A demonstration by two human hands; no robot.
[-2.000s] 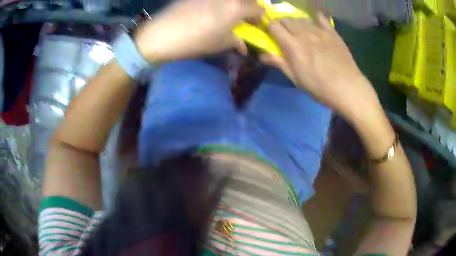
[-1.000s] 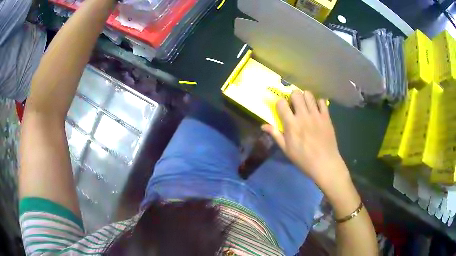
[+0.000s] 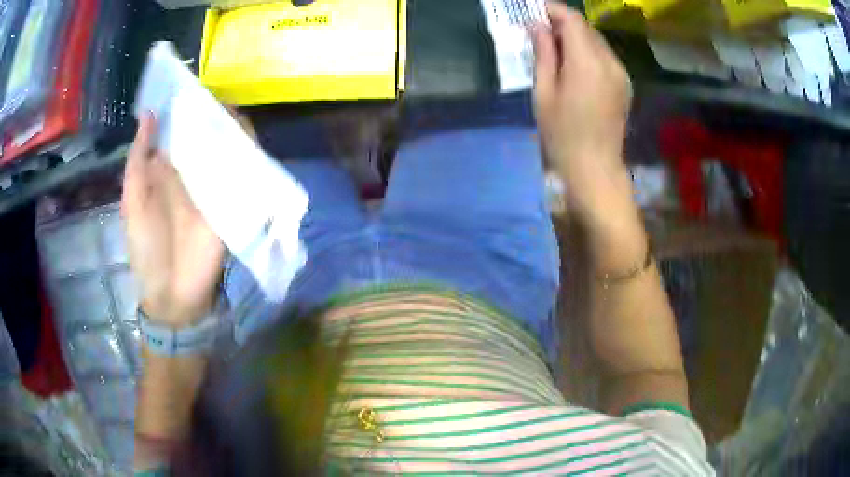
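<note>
My left hand (image 3: 172,224) holds a whitish, frosted product pouch (image 3: 224,168) at the left, over the bench edge and my lap. My right hand (image 3: 585,102) grips a small white barcode label sheet (image 3: 513,42) between thumb and fingers near the top, right of centre. An open yellow retail box (image 3: 298,61) lies on the dark green bench between my hands, with black print near its top. Its upper part is cut off by the picture's edge. Neither hand touches the box.
Clear trays with a red layer (image 3: 70,84) stand at the upper left. Yellow boxes (image 3: 694,14) with white flaps are at the upper right. A compartment tray (image 3: 89,289) is below left. A red stool (image 3: 732,168) and a brown carton (image 3: 718,317) are below right.
My left hand has come back from the trays and now holds the pouch. My right hand has left the yellow box and now holds the label sheet. The view has turned.
</note>
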